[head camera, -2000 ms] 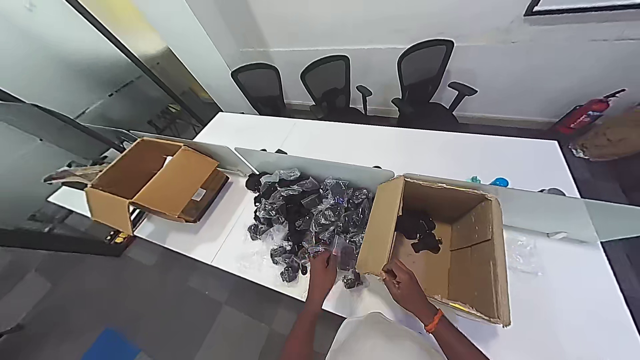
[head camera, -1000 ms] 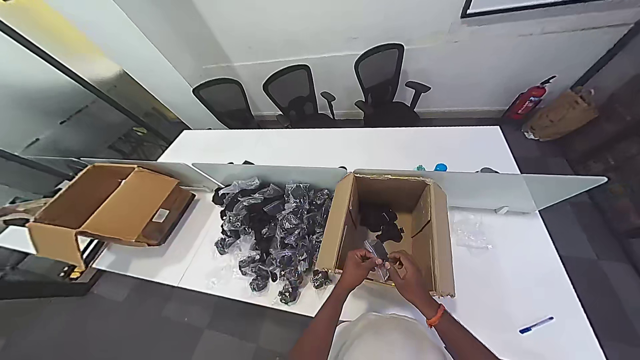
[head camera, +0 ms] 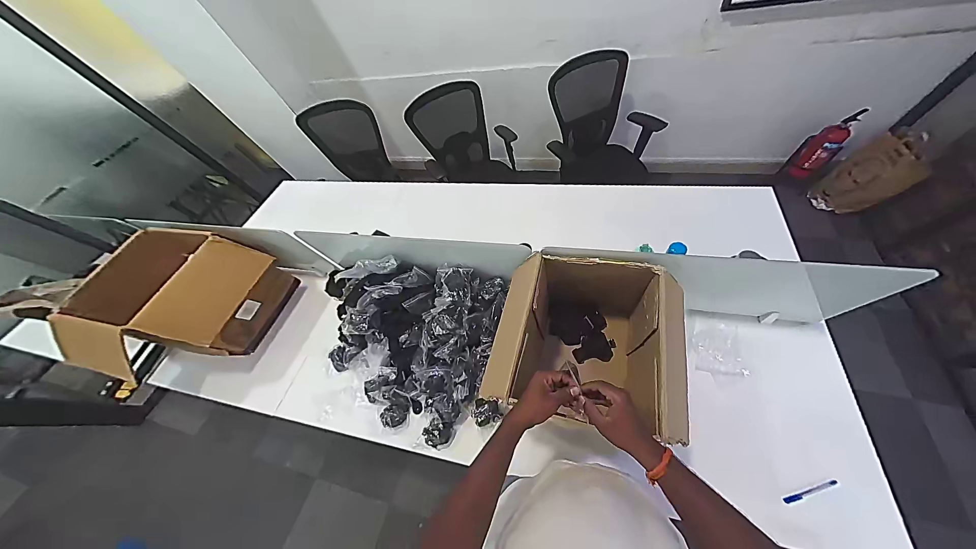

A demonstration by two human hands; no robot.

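My left hand [head camera: 546, 398] and my right hand [head camera: 612, 415] meet at the near edge of an open cardboard box [head camera: 671, 366]. Between their fingers they pinch a small clear plastic bag [head camera: 573, 390]; what is in it is hidden. Black items [head camera: 593, 345] lie on the bottom of the box, beyond my hands. Left of the box, a large heap of black items in clear plastic bags [head camera: 427, 335] covers part of the white table [head camera: 793, 404].
A second cardboard box [head camera: 206, 293] stands open at the left. Glass dividers [head camera: 747, 282] run behind the boxes. Empty clear plastic [head camera: 719, 349] and a blue pen [head camera: 810, 491] lie at the right. Mesh chairs [head camera: 587, 107] stand beyond the table.
My left hand has moved from the bagged heap to the cardboard box and joined my right hand. Both hands now hold the small bag at its near edge. The view has shifted.
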